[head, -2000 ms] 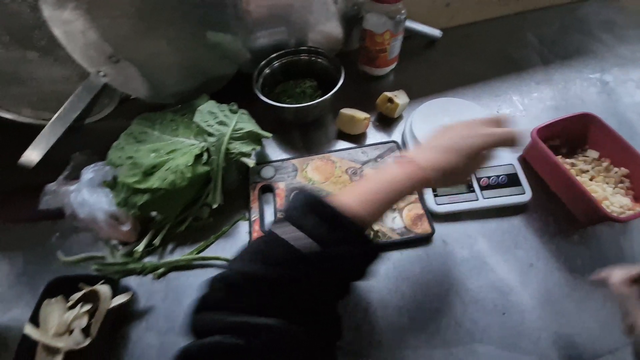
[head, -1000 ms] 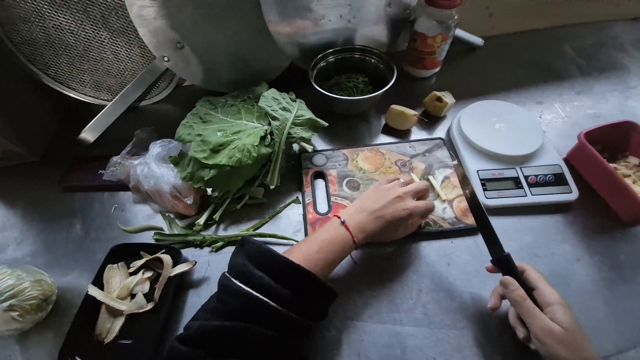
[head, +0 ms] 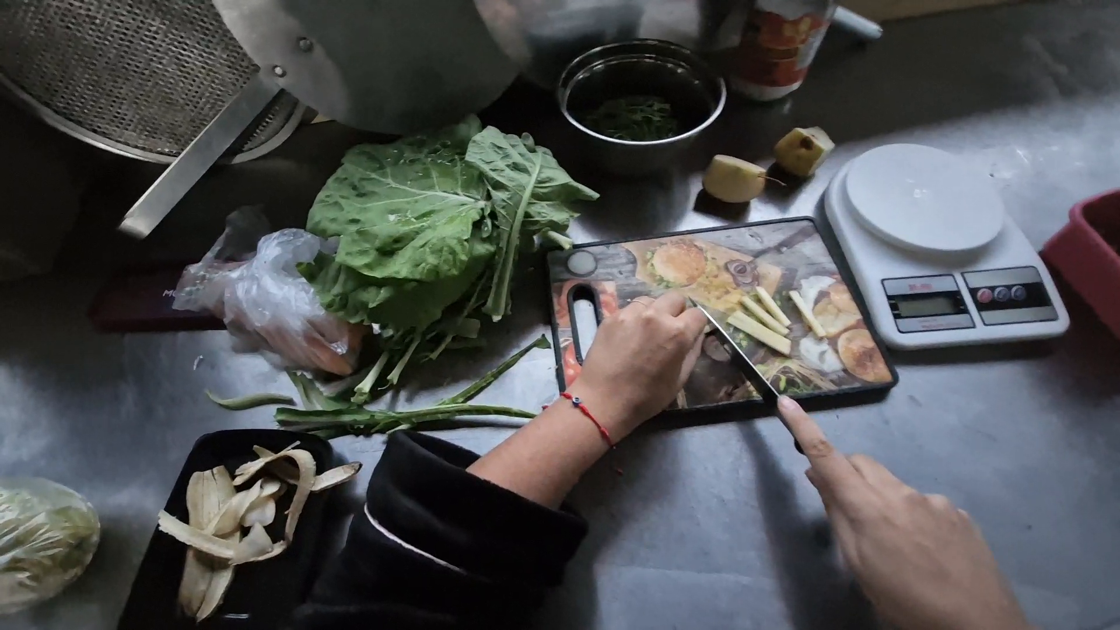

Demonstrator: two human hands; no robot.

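My left hand [head: 643,354], with a red string bracelet at the wrist, rests on the printed cutting board [head: 840,297], its fingers curled down; what lies under them is hidden. In my right hand [head: 892,507] is a black-handled kitchen knife [head: 737,352], index finger along the blade's back. The blade slants over the board, its tip close to my left fingertips. Several pale cut sticks [head: 759,324] of food lie on the board beyond the blade. A white kitchen scale [head: 926,210] stands to the board's right. Two pale cut pieces [head: 733,178] sit behind the board.
Leafy greens [head: 420,210] and a plastic bag [head: 280,297] lie left of the board. A metal bowl [head: 643,144] with chopped greens, a jar [head: 779,48] and a metal strainer [head: 131,70] stand behind. Peels fill a black tray [head: 144,560] at front left; a red container [head: 1085,254] is far right.
My left hand, earlier reaching over the scale, is now on the board. My right hand has brought the knife from the board's right edge to my left fingers.
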